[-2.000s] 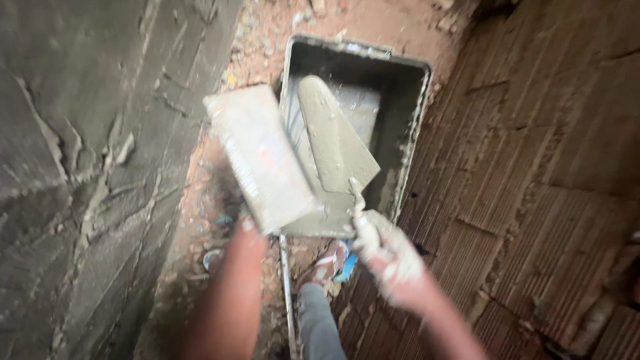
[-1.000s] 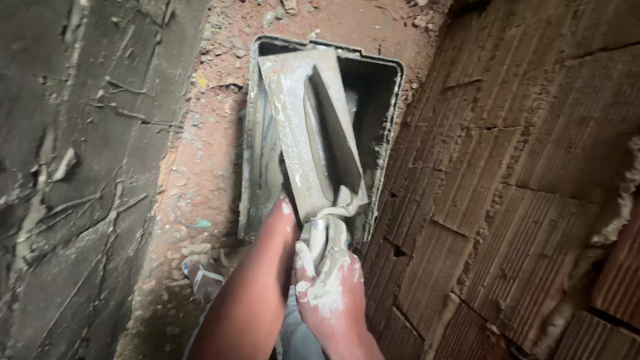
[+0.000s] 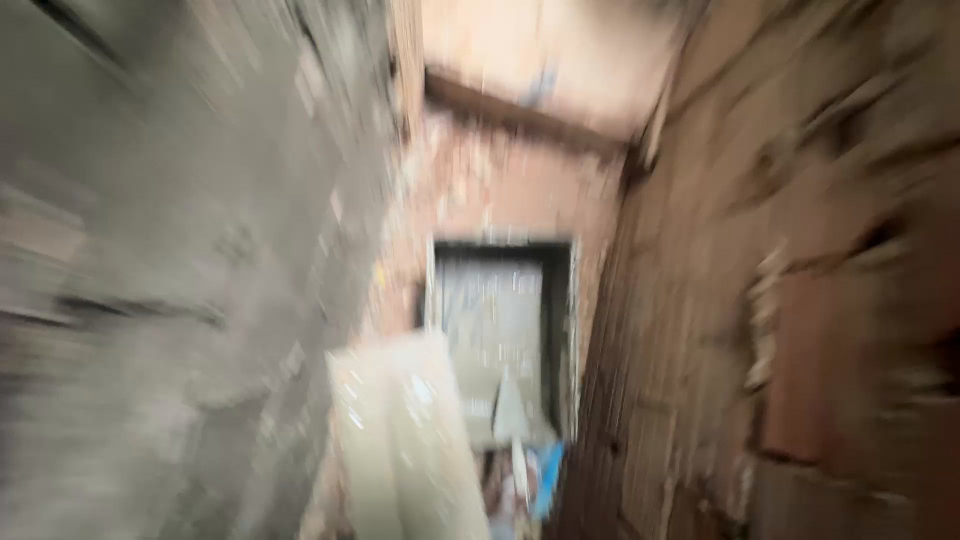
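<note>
The whole view is strongly blurred. A long, pale mortar board or float (image 3: 405, 442) coated with wet mortar rises from the bottom edge, left of centre; my left hand is out of sight below it. To its right, a pointing or masonry trowel (image 3: 510, 409) shows its narrow blade tip-up in front of the lower part of a dark rectangular mortar tub (image 3: 566, 337). Grey wet mortar (image 3: 491, 322) lies inside the tub. Around the trowel's lower end is a smeared, pale and brownish patch; whether my right hand is in it cannot be made out.
A wall with rough grey mortar (image 3: 187, 262) closes in on the left, and a bare hollow-brick wall (image 3: 675, 315) on the right. Reddish rubble ground (image 3: 517, 187) lies beyond the tub, crossed by a dark ledge (image 3: 525, 116). Something blue (image 3: 550, 480) is at the tub's near end.
The view has swung up and shows more ground ahead. The board and trowel, together over the tub a second ago, are now apart, the board at lower left. My hands have dropped from clear sight.
</note>
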